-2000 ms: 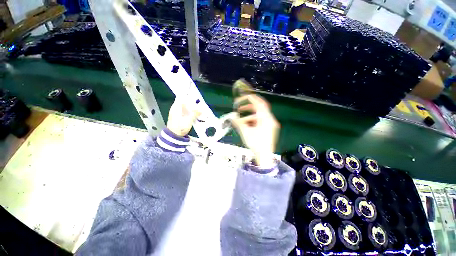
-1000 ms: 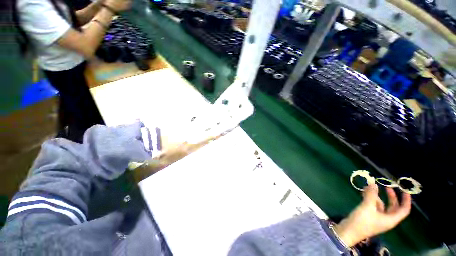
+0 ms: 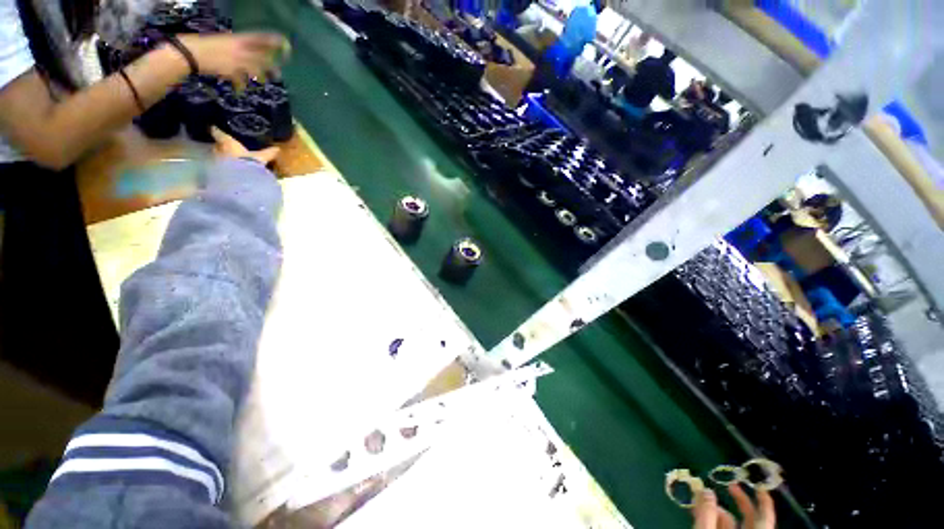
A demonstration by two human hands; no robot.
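Note:
My left hand [image 3: 242, 151] is at the near edge of a cluster of black cylindrical units [image 3: 252, 124] at the upper left, its fingers beside the nearest unit. Whether it grips one cannot be told. My right hand [image 3: 733, 508] is cut off by the bottom edge at the lower right. Its fingertips hold several thin pale gold rings [image 3: 763, 475] above the green belt. A limp white strip with dark round spots [image 3: 445, 411] lies across the white work sheet [image 3: 331, 258].
Two black units [image 3: 462, 258] stand on the green belt [image 3: 347, 134]. A spotted white metal post [image 3: 662, 248] rises across the belt. Black stacked trays [image 3: 714, 362] line its far side. Another person's arm [image 3: 114, 98] reaches over the unit cluster from the left.
My view has turned left. My left hand has moved from the strip to the unit cluster. My right hand still holds the rings, now lower in view. The other person's hand is now over the units.

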